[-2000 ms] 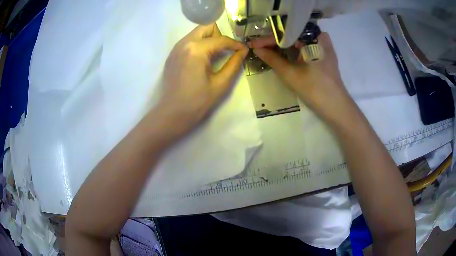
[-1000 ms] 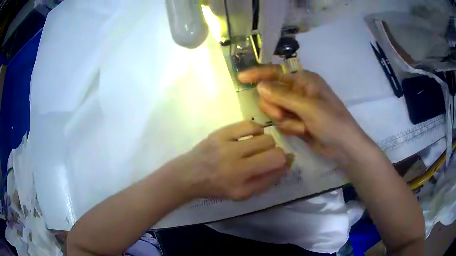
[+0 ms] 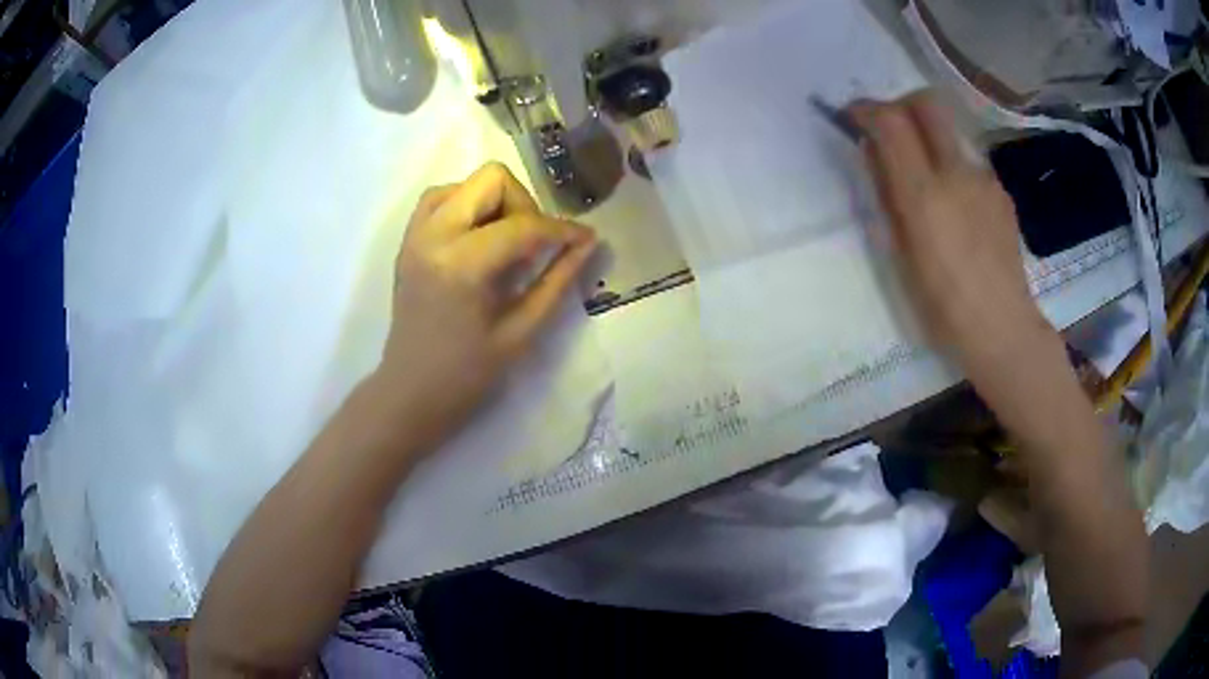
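The sewing machine's needle area [image 3: 554, 149] is lit at the top centre, above the beige needle plate [image 3: 643, 246]. A large white fabric panel [image 3: 265, 305] lies left of it. My left hand [image 3: 484, 259] is just left of the plate, thumb and fingertips drawn together; whether anything thin is between them cannot be seen. My right hand [image 3: 941, 212] is at the right over white material, slightly blurred. The tip of a slim dark tool [image 3: 833, 116], like tweezers or a pen, sticks out from its fingertips; the rest is hidden.
A round dark knob [image 3: 636, 88] stands beside the needle. The pale lamp tube [image 3: 387, 53] is at upper left. A black pad [image 3: 1071, 195] and a white strip [image 3: 1143, 226] are at the right. White cloth [image 3: 756, 544] hangs below the table's front edge.
My right hand has moved from the needle area to the right and taken hold of the dark tool that lay beside the pad. My left hand has moved up and left. The view has shifted.
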